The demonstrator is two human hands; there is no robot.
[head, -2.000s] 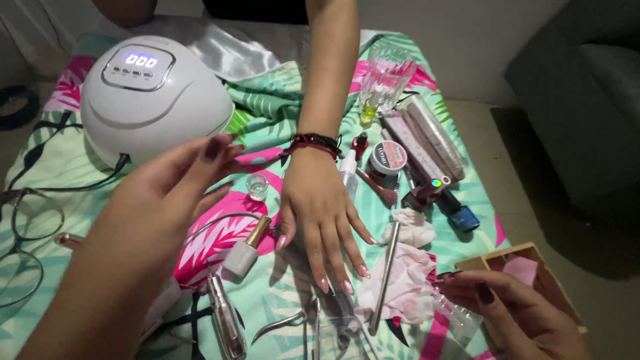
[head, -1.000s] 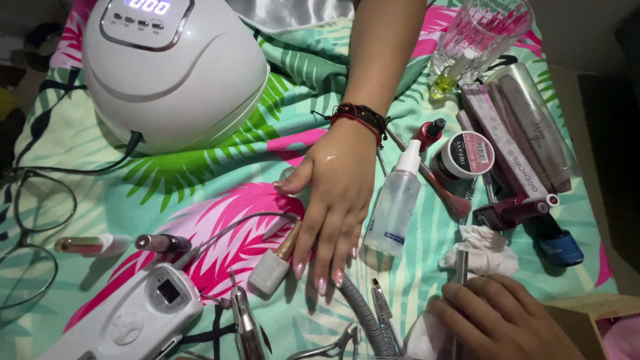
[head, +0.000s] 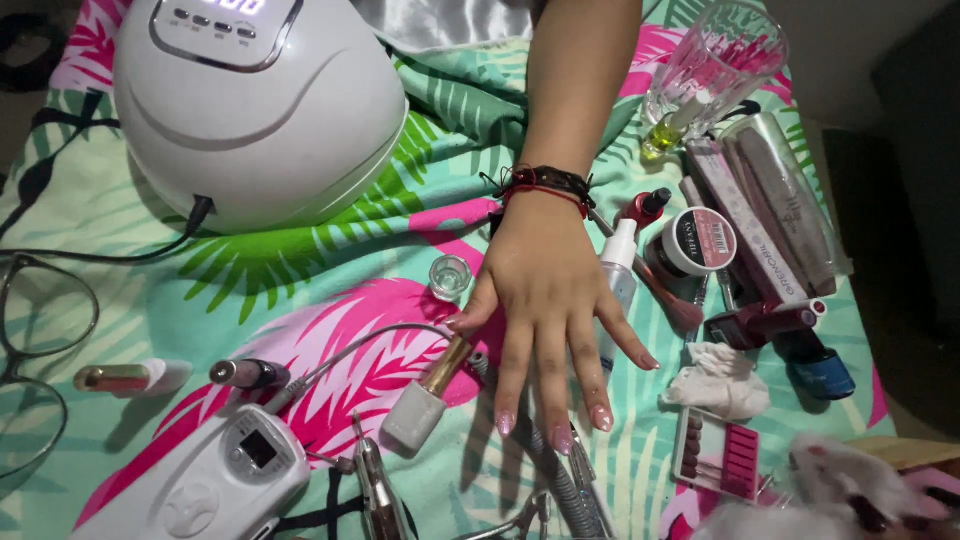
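Note:
The co-worker's hand point(head: 551, 300) lies palm down with fingers spread and glittery pink nails, a dark and red bracelet at the wrist. At the bottom right corner, my right hand point(head: 889, 516), blurred and partly cut off, shows dark-nailed fingertips closed on a crumpled white wipe point(head: 840, 472). My left hand is out of view. Beside the co-worker's fingers lie a nail polish bottle with a gold cap point(head: 420, 409), a clear spray bottle point(head: 616, 281) and cuticle nippers point(head: 525, 517). An electric nail drill handpiece point(head: 375, 480) lies nearer the bottom edge.
A white nail lamp point(head: 255, 127) stands upper left, eyeglasses point(head: 52, 352) left, the drill's control unit point(head: 202, 480) below. A small glass point(head: 450, 277) is beside the thumb. Right are a jar point(head: 697, 240), a glass tumbler point(head: 720, 67), a brush point(head: 679, 304), a bit case point(head: 716, 454) and a wooden box point(head: 900, 450).
My right hand has moved to the right with the white wipe, uncovering the bit case. My left hand, seen two seconds ago, has left the view. The co-worker's fingers have spread.

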